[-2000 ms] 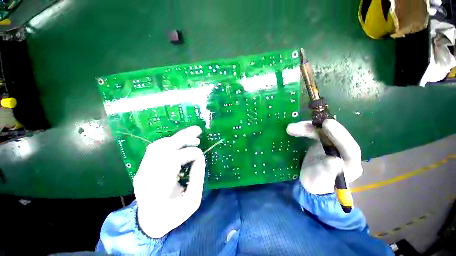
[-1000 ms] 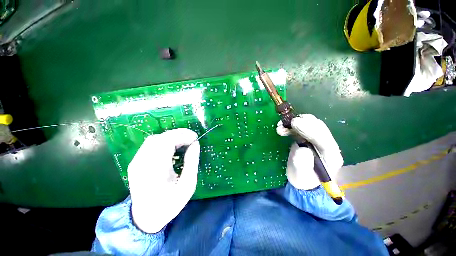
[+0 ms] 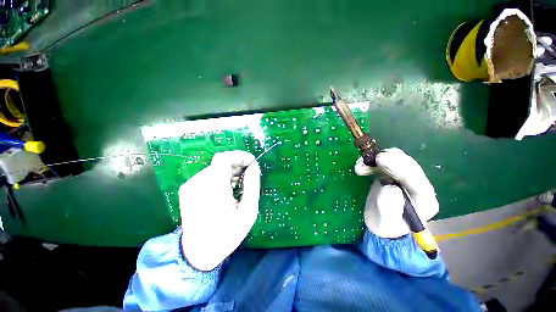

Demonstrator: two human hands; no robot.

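A large green circuit board (image 3: 311,183) lies solder side up in front of me, its upper left edge bright with glare. My left hand (image 3: 220,207), in a white glove, is over the board's left half and pinches a thin solder wire (image 3: 267,150) whose end sticks out to the upper right. The wire also runs off to the left. My right hand (image 3: 402,194), in a white glove, grips a soldering iron (image 3: 366,146) at the board's right edge. The iron's tip points up and left, near the board's upper right edge.
A yellow-and-black iron holder (image 3: 469,52) stands at the upper right beside white crumpled material (image 3: 541,109). At the left are a yellow ring (image 3: 11,102) and a blue rod with a yellow end (image 3: 34,147). A small dark block (image 3: 230,80) lies beyond the board. Another board (image 3: 21,18) is at the upper left.
The board sits lower in view than before. The iron has moved from beside the board's right corner to over its upper right part. Both hands keep their holds.
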